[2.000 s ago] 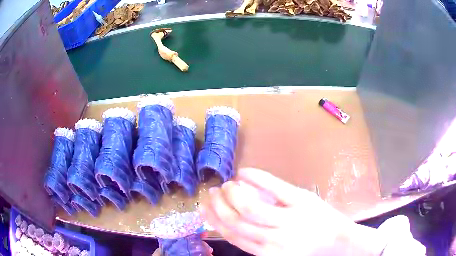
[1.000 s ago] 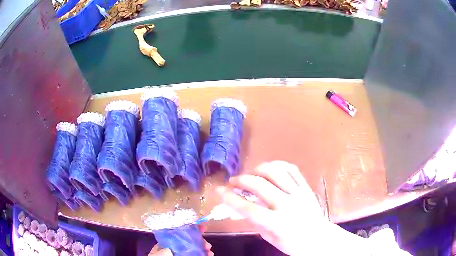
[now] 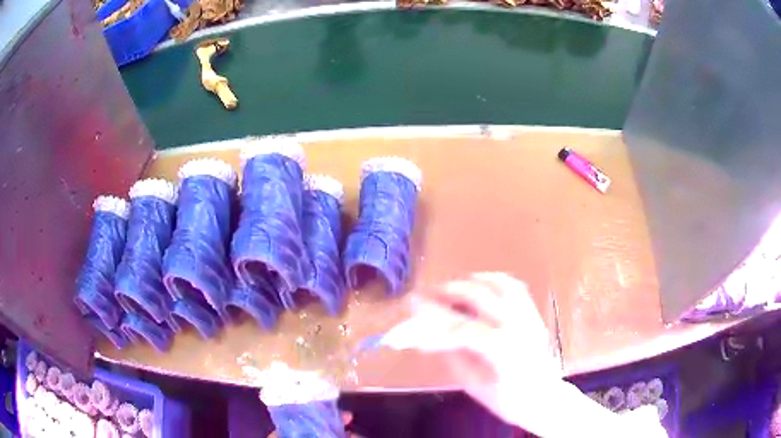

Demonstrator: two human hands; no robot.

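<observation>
A blue fabric tube [image 3: 307, 419] with white ruffled trim is upright at the bench's front edge, low in the view. My left hand [image 3: 346, 417] holds it from below; only a bit of fingers shows beside it. My right hand [image 3: 479, 329] is blurred and holds a white glue bottle [image 3: 407, 334], its blue tip pointing left, a little right of the trim and apart from it. Several blue tubes [image 3: 270, 210] with pale trim stand in a row on the bench at left.
A pink lighter [image 3: 585, 170] lies at the bench's right. Beyond is a green belt [image 3: 385, 81] with a tan stemmed piece [image 3: 214, 75]. Partitions [image 3: 702, 162] flank the bench. Blue crates [image 3: 158, 411] with trimmed tubes stand below.
The bottle's tip, at the trim a second ago, is now apart from it. The held tube sits slightly lower and more upright. The tan piece has moved left on the belt.
</observation>
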